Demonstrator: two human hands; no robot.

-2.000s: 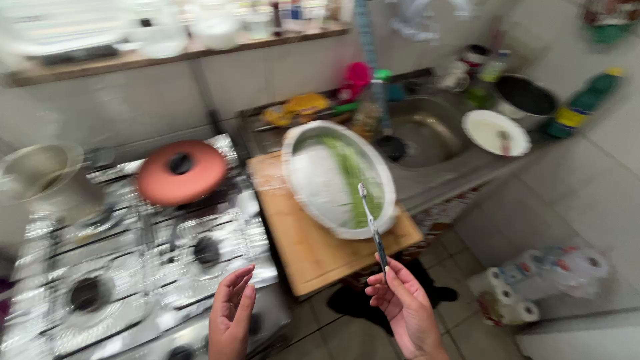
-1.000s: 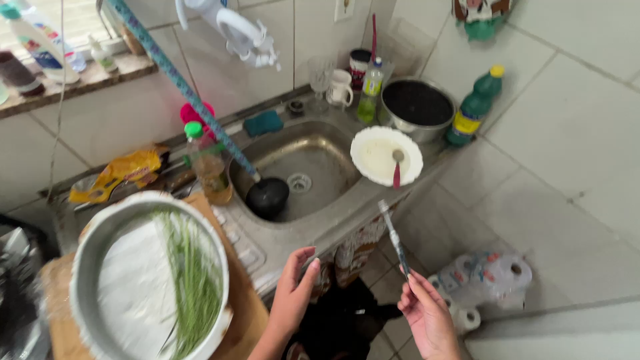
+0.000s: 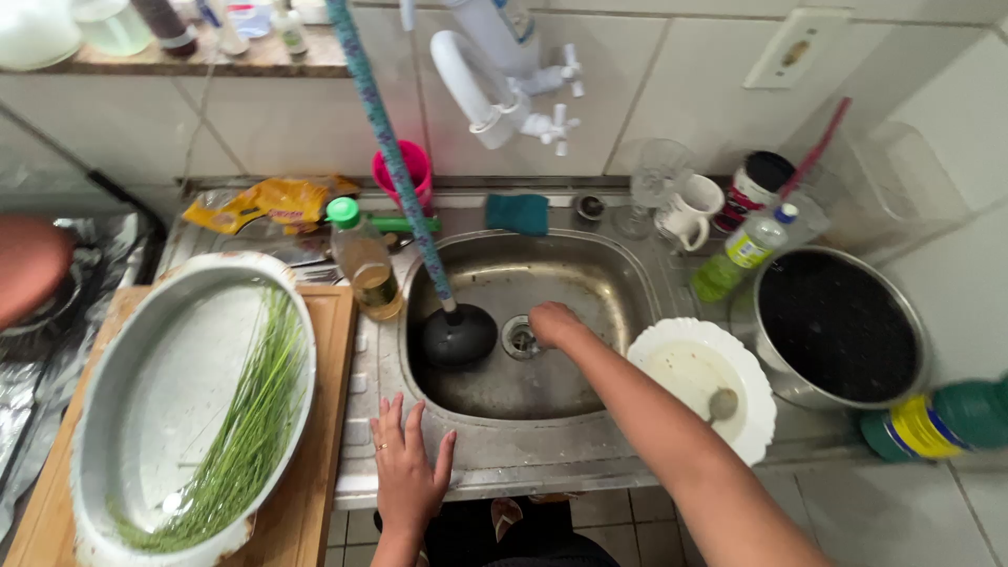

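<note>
My right hand point(image 3: 554, 324) reaches down into the stainless steel sink point(image 3: 543, 409), over the right side of the drain strainer point(image 3: 520, 339). Its fingers are curled, and whether something is held in them is hidden. My left hand point(image 3: 411, 453) is spread over the sink's front ledge, a ring on one finger and nothing in it. To the left of the drain rests a black rubber plunger point(image 3: 459, 335) with a blue patterned handle. An oval metal basin point(image 3: 142, 378) holds long green grass-like stalks point(image 3: 252, 425) and sits on a wooden cutting board point(image 3: 327, 378).
Right of the sink are a white scalloped plate point(image 3: 685, 370) with a spoon, a pot of dark contents point(image 3: 839, 327) and a green bottle point(image 3: 937, 421). A green-capped bottle point(image 3: 366, 264) stands at the left rim. A white faucet point(image 3: 472, 87) hangs above.
My right hand, which held a toothbrush-like tool upright in front of me, has gone down into the sink. That tool is no longer visible. The view has moved closer over the sink.
</note>
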